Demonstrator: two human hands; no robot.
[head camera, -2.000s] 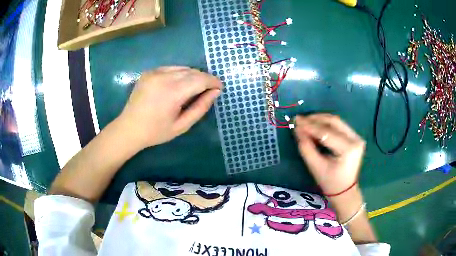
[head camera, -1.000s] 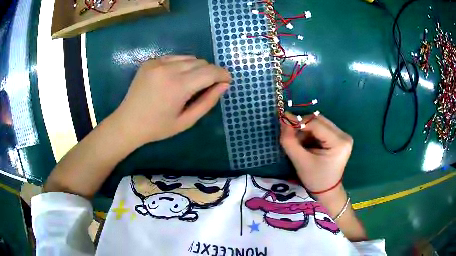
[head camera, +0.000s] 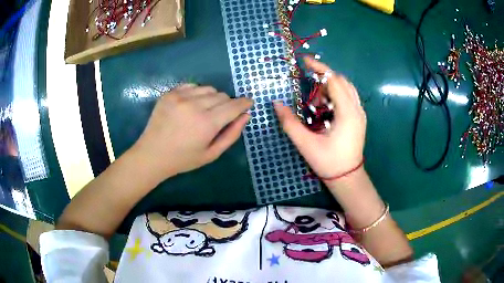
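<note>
A pale perforated strip (head camera: 257, 72) lies lengthwise on the dark green bench. A row of brass-ended parts (head camera: 288, 38) runs along its right edge, with red wires and white plugs sticking out to the right. My left hand (head camera: 193, 127) is at the strip's left edge, thumb and fingertips near together; whether it pinches the edge cannot be seen clearly. My right hand (head camera: 331, 121) is spread over the strip's right side, thumb on or above the holes and fingers apart around several red wires. The lower end of the row is partly hidden by this hand.
A cardboard box (head camera: 124, 45) with loose wired parts is at upper left, beside white and black strips (head camera: 91, 110). A yellow tool (head camera: 378, 4) is at the top edge. Its black cord (head camera: 415, 138) loops at right. A red-and-gold heap (head camera: 486, 99) lies at far right.
My right hand has moved up and left from the row's lower end, and its fingers have spread around the wires. My left hand stays at the strip's left edge. The camera view has shifted slightly.
</note>
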